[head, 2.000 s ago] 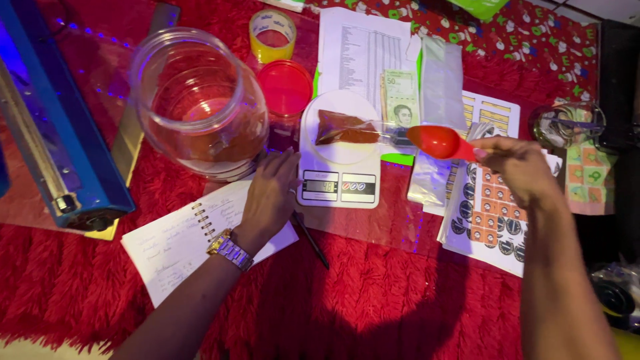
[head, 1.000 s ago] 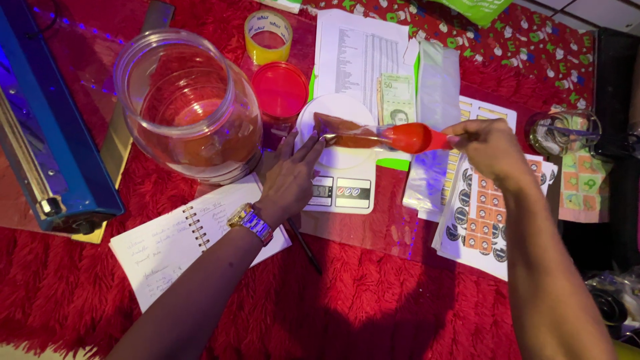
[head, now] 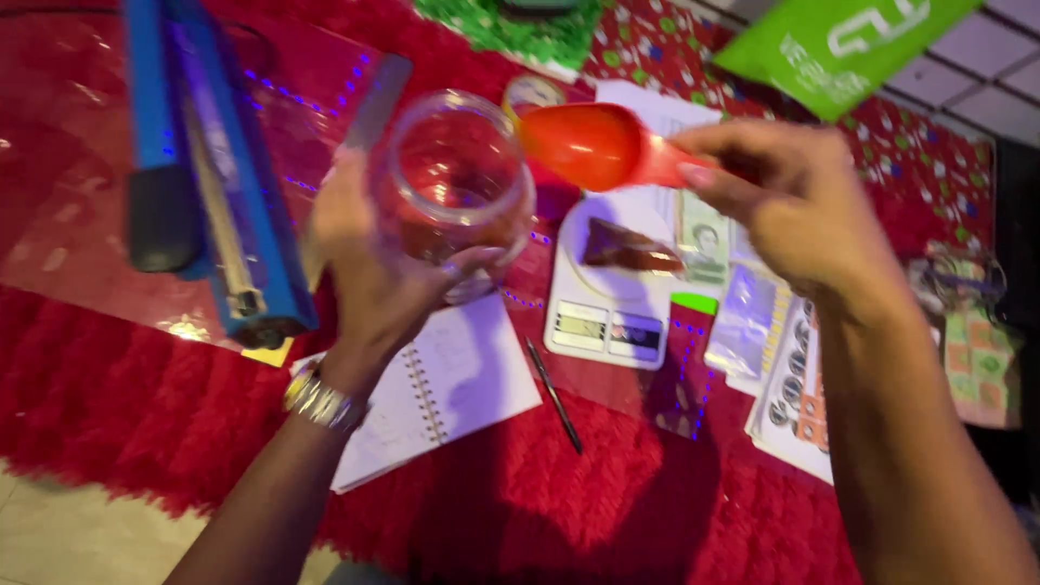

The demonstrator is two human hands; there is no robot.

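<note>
My right hand grips the handle of a red plastic scoop, whose bowl hangs just right of the mouth of a clear jar. Around the left side and base of the jar is my left hand, blurred, with a metal wristwatch on its wrist. Reddish-brown contents show inside the jar. A clear bag with dark reddish contents lies on the round plate of a white digital kitchen scale, touched by neither hand.
A blue impulse sealer lies at left. A spiral notebook and a black pen lie below the jar and scale. Right of the scale are a banknote, plastic bags and printed sheets. A tape roll sits behind the scoop.
My left hand has left the bag on the scale and moved to the jar. My right hand has drawn the scoop away from the bag, toward the jar's mouth. The view has shifted.
</note>
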